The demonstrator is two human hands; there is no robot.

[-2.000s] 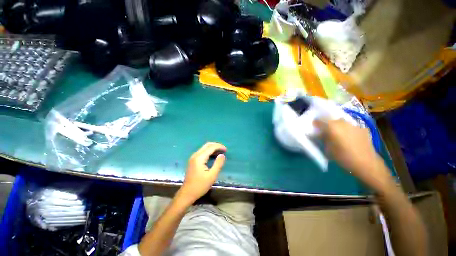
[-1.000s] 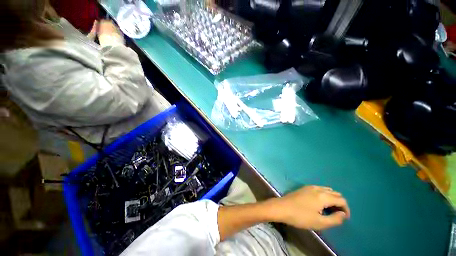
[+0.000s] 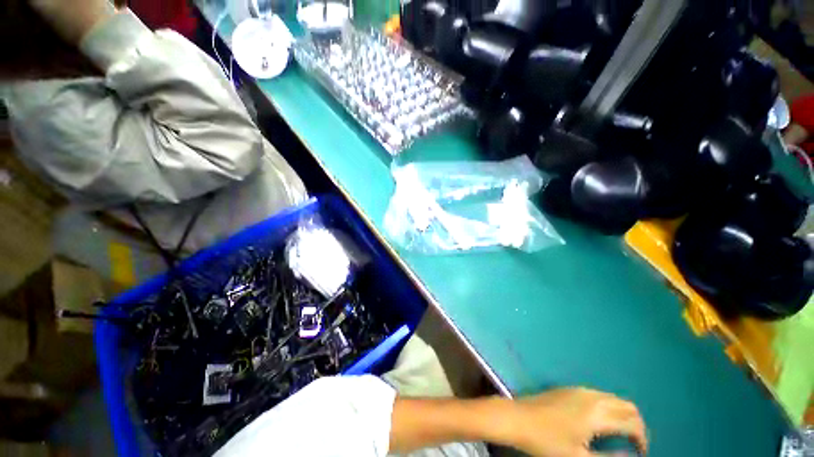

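Note:
My left hand point(image 3: 571, 421) rests at the bench's front edge, at the bottom of the view. Its fingers are loosely curled with a gap to the thumb, and I see nothing held. My right hand is out of view. A blue parts bin point(image 3: 114, 384) stands left of my lap, full of tangled black cable assemblies point(image 3: 268, 344). A clear packet of white parts point(image 3: 319, 259) lies on top of the cables. A clear small-parts bag point(image 3: 473, 214) with white pieces lies flat on the green bench, beyond my hand.
Glossy black shells point(image 3: 610, 187) are heaped at the back, partly on an orange and yellow-green sheet point(image 3: 656, 241). A component tray point(image 3: 384, 89) and a round white housing point(image 3: 261, 46) lie farther along the bench. A seated person in a beige sleeve point(image 3: 178, 143) is beyond the bin.
The view has swung left, bringing in the bin and neighbour. My right hand and the white object it held left the view. Most recently, the neighbour's arm has risen.

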